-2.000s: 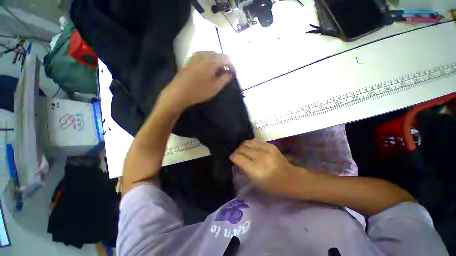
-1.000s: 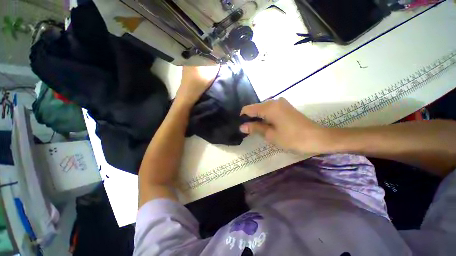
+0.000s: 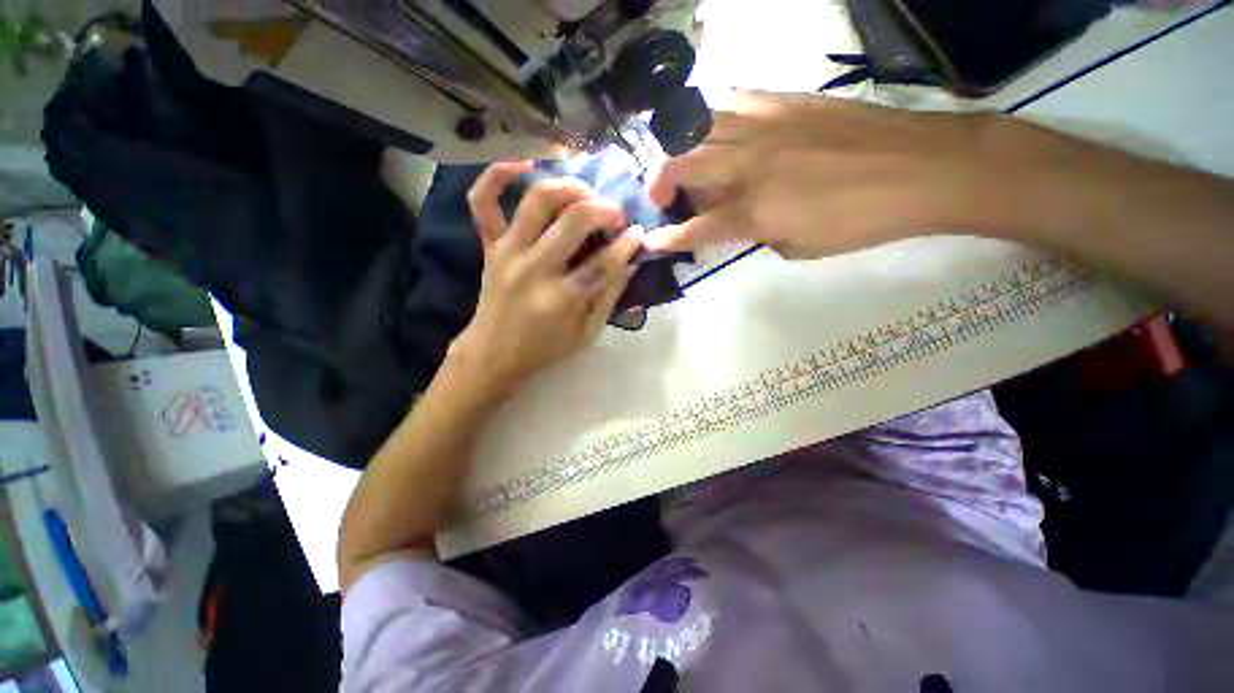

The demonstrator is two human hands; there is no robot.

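Note:
A black garment (image 3: 318, 257) lies over the left of the table. Its end runs under the lit needle area of the sewing machine (image 3: 508, 81). My left hand (image 3: 548, 264) has bent fingers on the cloth just in front of the needle and grips it. My right hand (image 3: 778, 169) reaches in from the right, thumb and fingertips at the cloth edge beside the needle. The fingertips of both hands nearly meet. The presser foot is washed out by glare, and the right fingers partly hide the cloth edge.
A dark phone in its case (image 3: 995, 41) lies at the upper right, with a small black pointed tool (image 3: 853, 71) beside it. A printed ruler scale (image 3: 812, 386) runs along the table's front. A white box (image 3: 183, 406) and green cloth (image 3: 142, 284) stand at left.
The cloth end has moved from the table's front edge to beneath the machine head. My right hand has moved up to the needle. My left hand now shows bent fingers on the cloth.

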